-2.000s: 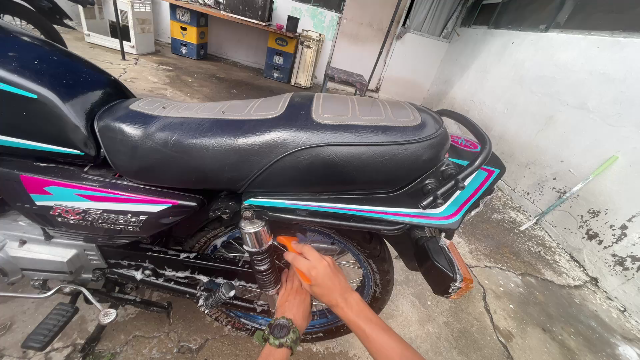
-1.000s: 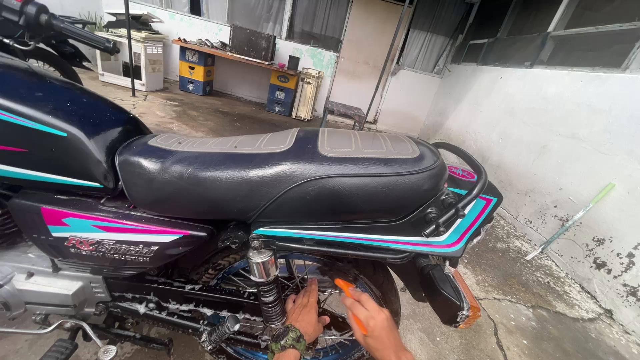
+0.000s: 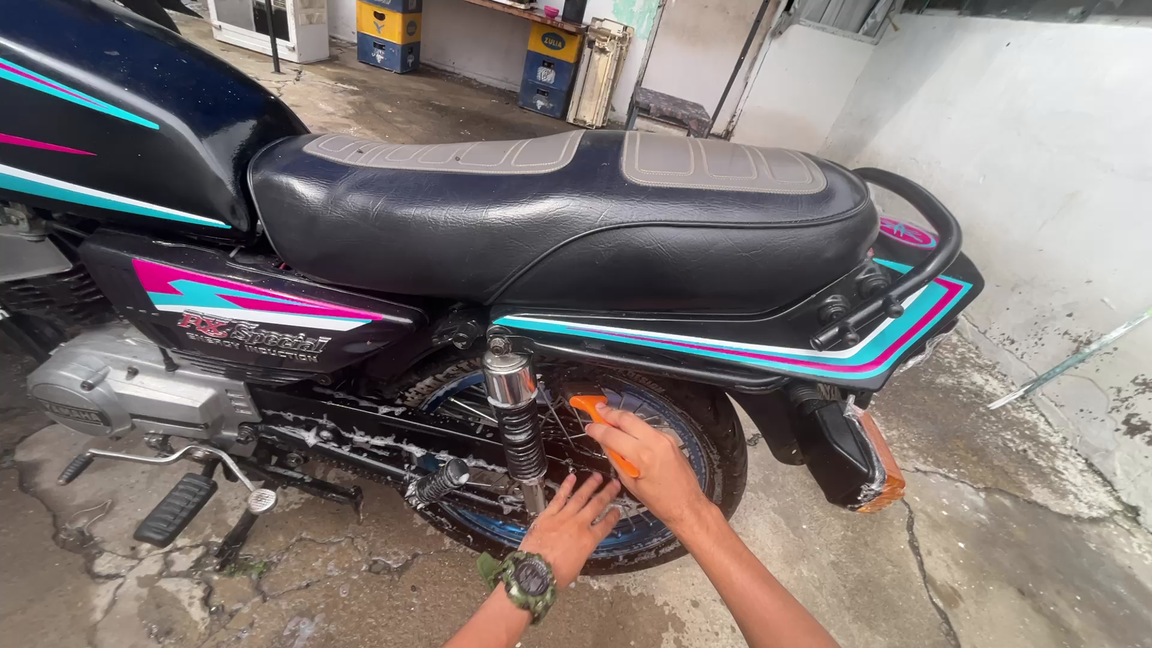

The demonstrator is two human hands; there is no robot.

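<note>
A black Yamaha motorcycle with a padded seat (image 3: 576, 216) stands side-on. My right hand (image 3: 643, 459) grips an orange-handled tool (image 3: 614, 436), probably a brush, in front of the upper spokes of the rear wheel (image 3: 720, 450); its working end is hard to make out. Lower and to the left, my left hand (image 3: 571, 526), a camouflage watch (image 3: 529, 580) on its wrist, has its fingers spread against the wheel's spokes beside the chrome-topped shock absorber (image 3: 513, 405). White foam clings to the swingarm (image 3: 378, 432) and the foot peg (image 3: 441, 481).
A kick lever (image 3: 180, 454) and a rubber foot pedal (image 3: 175, 508) stick out at lower left. The tail light (image 3: 877, 463) juts out at right. A green-and-white pole (image 3: 1071, 360) leans near the white wall (image 3: 1017, 162). Stacked crates (image 3: 549, 72) stand behind on cracked concrete.
Two seconds ago my hands were close together by the shock absorber; both then moved right onto the wheel. Since one second ago, the right hand with the orange tool has moved up and left.
</note>
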